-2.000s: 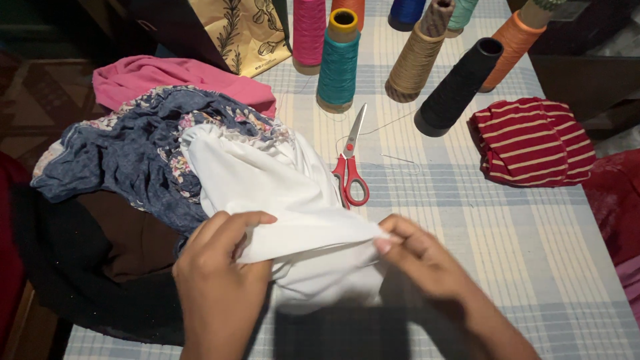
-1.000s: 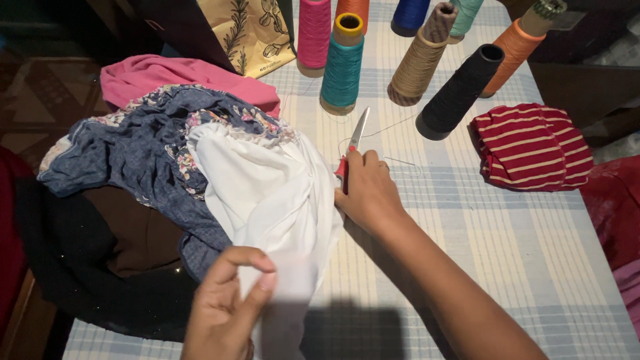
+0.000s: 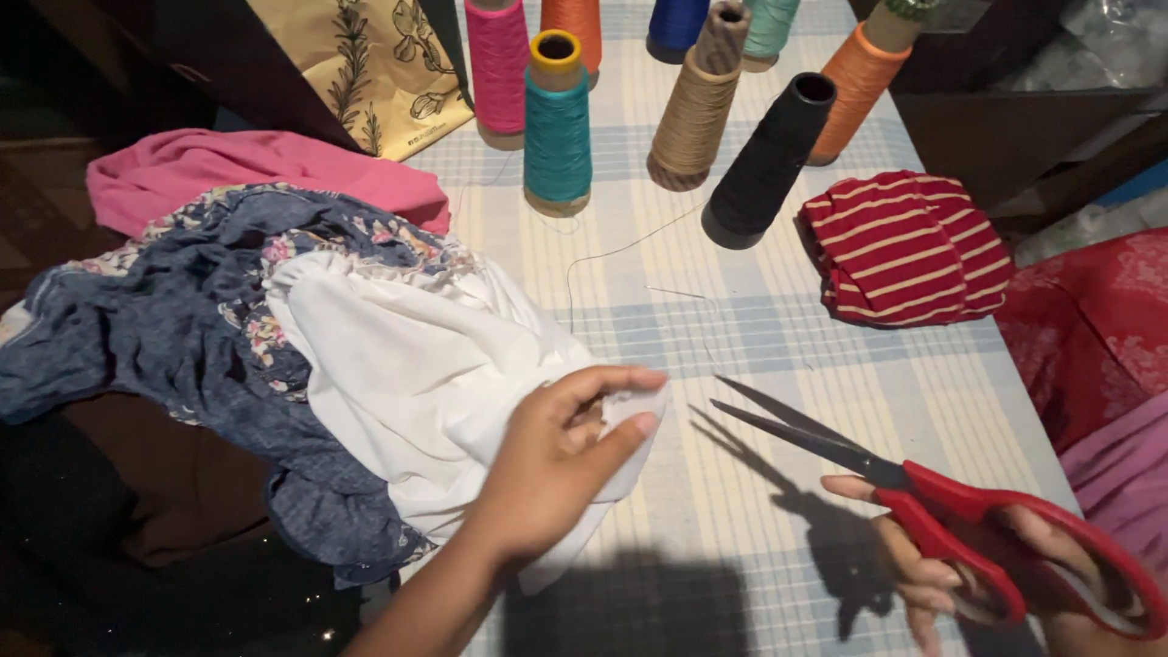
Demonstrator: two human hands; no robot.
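My left hand (image 3: 570,447) pinches the edge of a white cloth (image 3: 392,338) between thumb and fingers. The cloth spreads to the left over a blue garment with floral trim (image 3: 182,310). At the lower right my right hand (image 3: 922,566) has its fingers in the red handles of a pair of scissors (image 3: 876,470). The blades are slightly apart, point left toward the held cloth edge and do not touch it. A sewing needle (image 3: 675,291) lies on the checked tablecloth, beyond the blade tips, with thin thread near it.
Thread cones stand at the back, among them a teal one (image 3: 557,137), a tan one (image 3: 698,114) and a black one (image 3: 771,164). A folded red striped cloth (image 3: 908,246) lies at right. Pink fabric (image 3: 265,178), a patterned paper bag (image 3: 365,73) and dark fabric (image 3: 137,529) are at left.
My right hand has picked up the scissors from the table and moved to the lower right with them. My left hand has moved up and right with the white cloth's edge.
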